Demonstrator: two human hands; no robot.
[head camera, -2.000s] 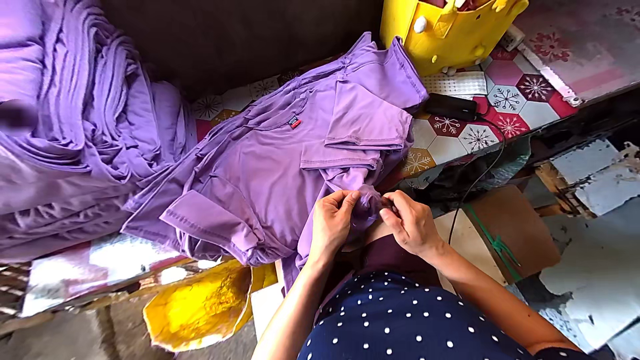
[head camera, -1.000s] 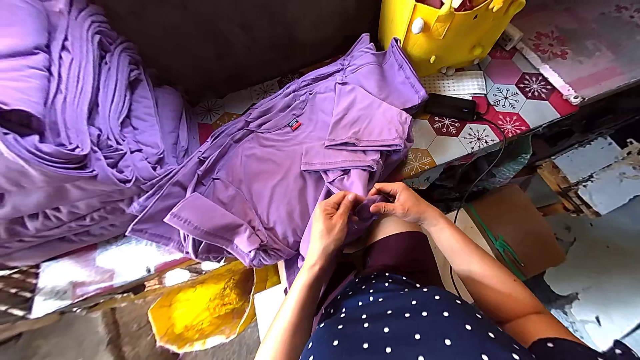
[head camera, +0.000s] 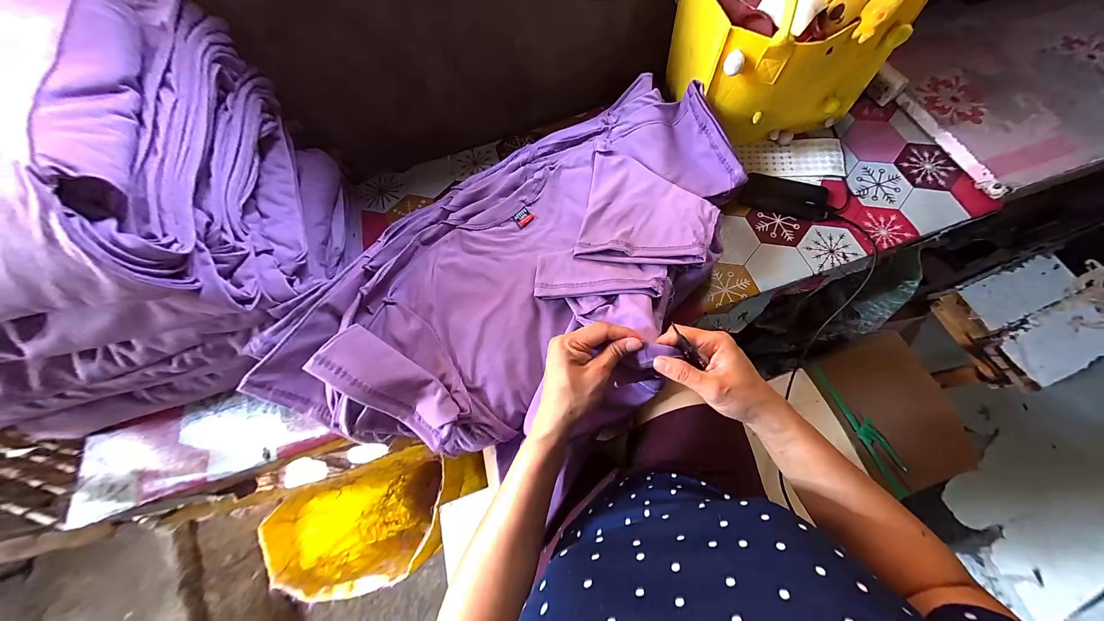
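Note:
Purple short-sleeved shirts (head camera: 492, 285) lie spread in layers on a bench, with a small label at the neckline of the top one. My left hand (head camera: 586, 371) pinches a bunched edge of the purple fabric near my lap. Close beside it on the right, my right hand (head camera: 716, 366) holds a small dark tool (head camera: 687, 347), possibly thread snips, its pointed end toward the cloth. Most of the tool is hidden by the fingers. Whether my right fingertips also grip the cloth is unclear.
A tall stack of folded purple garments (head camera: 198, 172) stands at the left. At the back right are a yellow basket (head camera: 776, 78), a black device (head camera: 785, 196) with a cable, and a patterned cover (head camera: 871, 185). A yellow container (head camera: 345, 526) and a cardboard box (head camera: 897, 405) sit lower down.
The dark pointed tool now shows in my right hand; it was not visible in the earlier frames. My left hand still pinches the cloth, and the spread shirts lie as before.

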